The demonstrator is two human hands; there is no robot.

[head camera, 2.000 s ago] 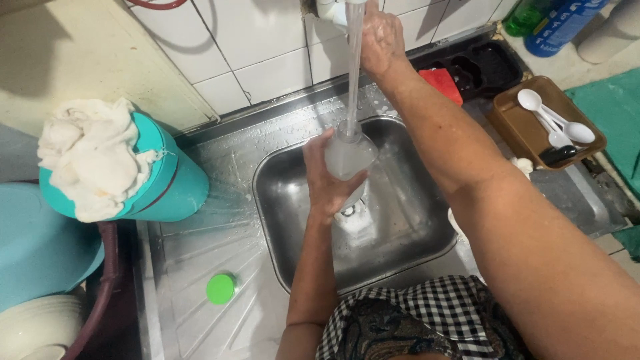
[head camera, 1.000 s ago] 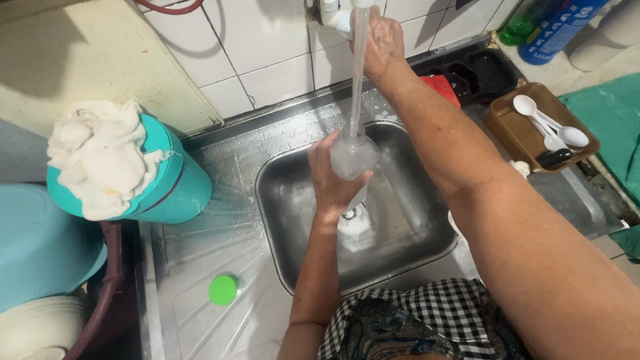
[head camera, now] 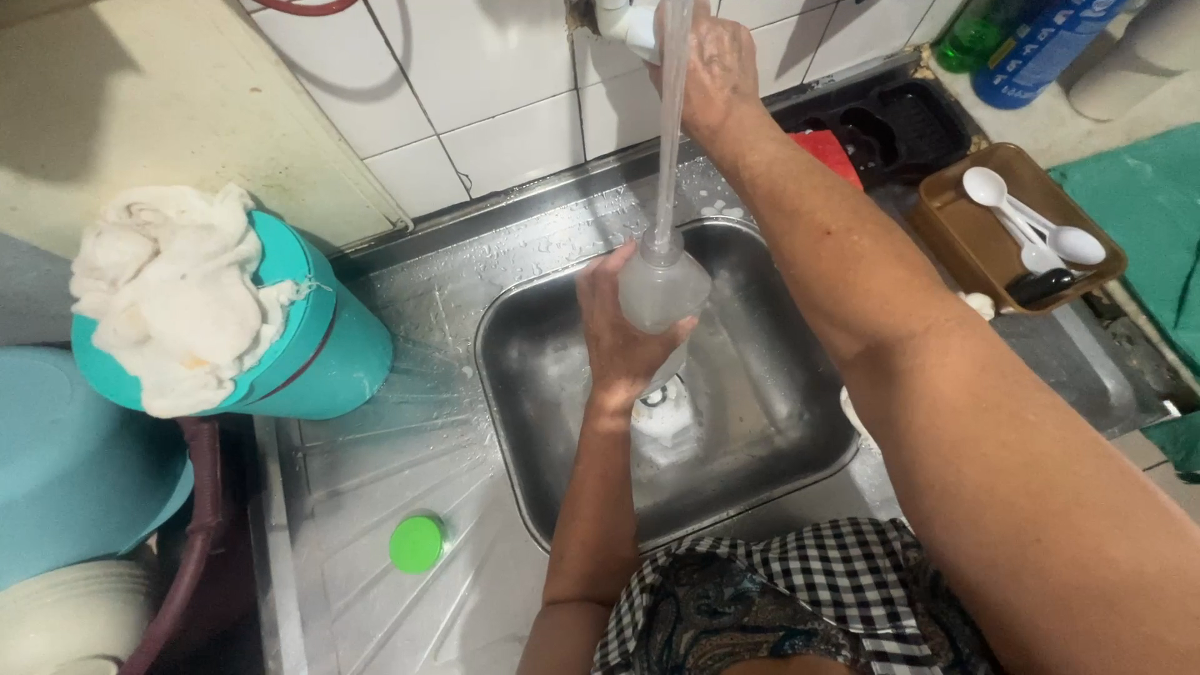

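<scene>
My left hand [head camera: 623,333] is wrapped around a translucent plastic bottle [head camera: 661,286], upright over the stainless steel sink basin [head camera: 750,375]. A stream of water [head camera: 671,141] runs down into the bottle's open mouth. Up at the tiled wall, my right hand [head camera: 717,70] is at the white plastic faucet [head camera: 637,30]; its fingers are partly hidden behind the water, so their exact hold on it does not show. A green bottle cap [head camera: 416,544] lies on the ribbed drainboard, left of the basin. White suds lie near the drain below the bottle.
A teal bucket [head camera: 347,347] with a whitish cloth [head camera: 178,291] on its lid stands left of the basin. Farther left are a blue basin [head camera: 75,459] and pale bowls [head camera: 84,614]. At right, a brown tray [head camera: 937,202] holds several white spoons; a blue bottle [head camera: 1041,47] stands behind.
</scene>
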